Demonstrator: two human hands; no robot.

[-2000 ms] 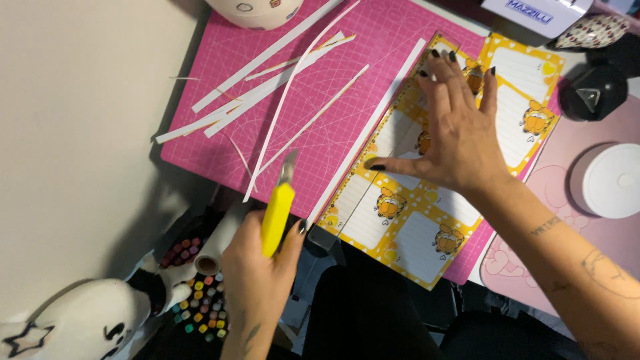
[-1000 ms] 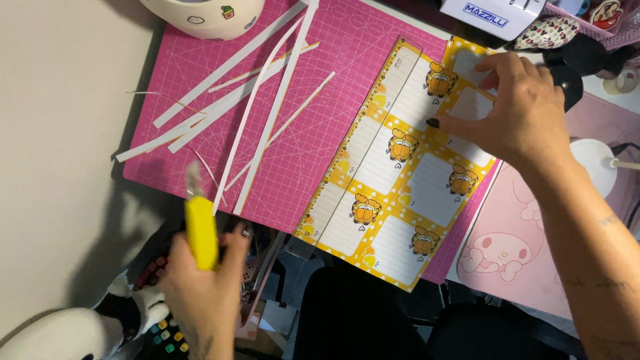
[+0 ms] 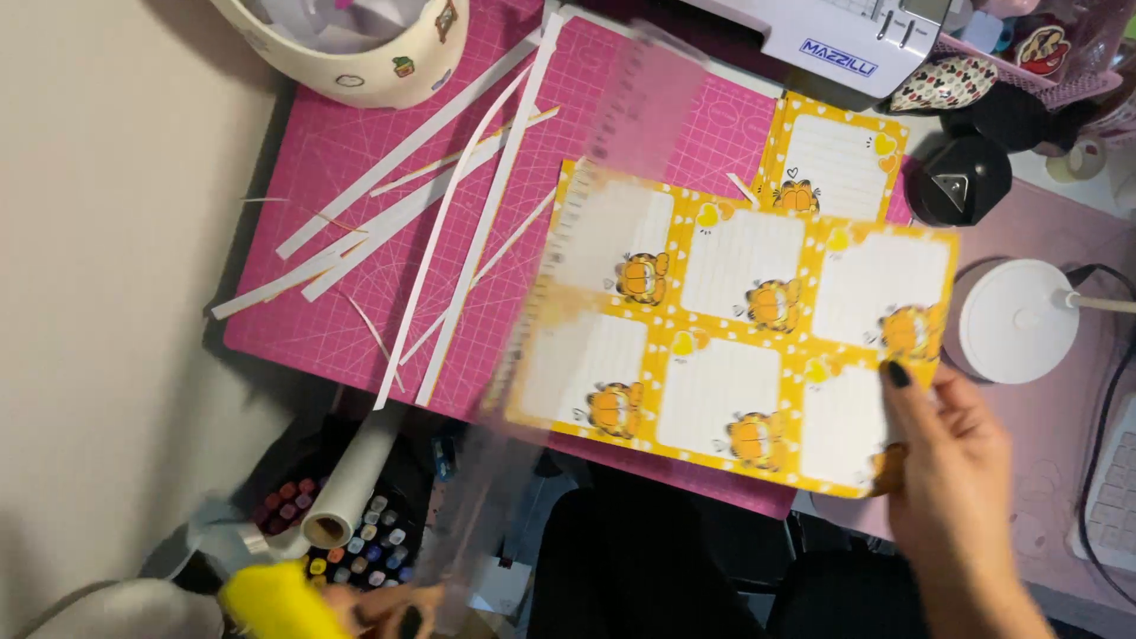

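Note:
My right hand (image 3: 950,488) grips the lower right corner of a printed cardstock sheet (image 3: 661,355) with yellow borders, lined white panels and cartoon cats. At the bottom edge of the view, my left hand (image 3: 390,612) holds a yellow utility knife (image 3: 280,603), blurred, and the lower end of a clear ruler (image 3: 643,106). The ruler runs slantwise over the sheet's left edge and the pink cutting mat (image 3: 355,177). Another printed piece (image 3: 839,160) lies partly beneath the sheet's upper right part. Thin paper strips (image 3: 488,204) are scattered on the mat's left half.
A white bin (image 3: 364,53) holding scraps stands at the upper left, a white machine (image 3: 834,44) at the top. At right are a black punch (image 3: 958,182) and a white round object (image 3: 1016,319) with a cord. Markers (image 3: 364,550) and a roll (image 3: 351,479) sit below the mat.
The sheet has been turned and shifted, with my right hand now at its lower right corner. My left hand has moved down, and the ruler is now in it along with the knife.

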